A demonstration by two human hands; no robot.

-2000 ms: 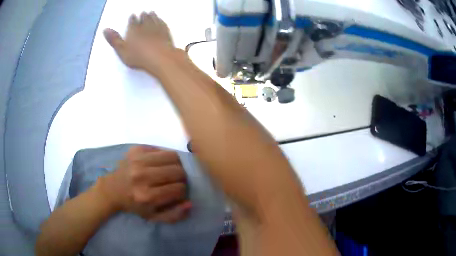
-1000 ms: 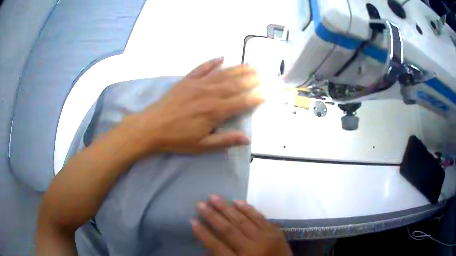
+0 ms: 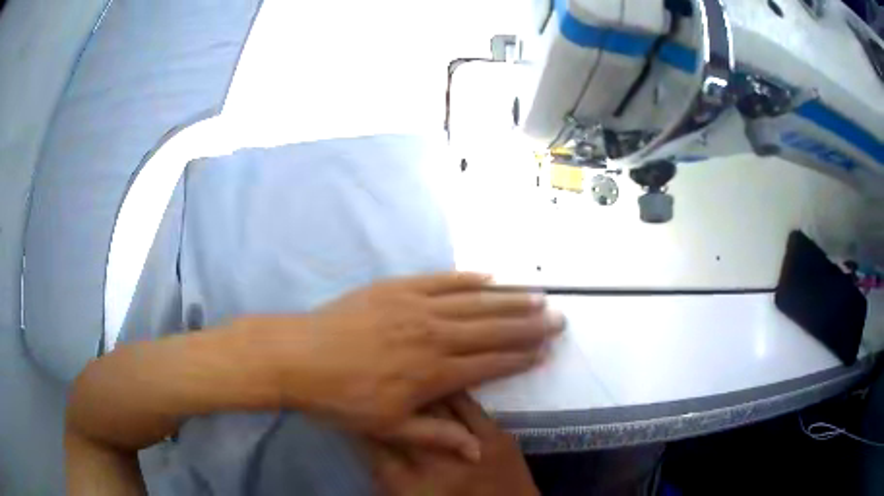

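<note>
A grey-blue fabric panel point(image 3: 310, 213) lies on the white table left of the sewing machine and hangs over the front edge. My left hand point(image 3: 436, 339) lies flat and palm down across the panel's right edge, fingers pointing right, slightly blurred. My right hand point(image 3: 465, 460) is at the bottom, partly under my left hand and cut off by the frame's edge; its fingers are mostly hidden. The presser foot area point(image 3: 582, 155) of the machine is lit, with a yellow tab point(image 3: 566, 177) beside it.
The white machine head point(image 3: 620, 77) with a blue stripe stands at the upper right. A dark phone-like slab point(image 3: 822, 295) is at the right. More grey-blue fabric point(image 3: 87, 194) lies along the left side. A measuring tape point(image 3: 630, 431) runs along the table's front edge.
My left hand has moved from the upper part of the panel down toward the front edge, now overlapping my right hand. The panel lies flatter near its top edge. The view has shifted slightly.
</note>
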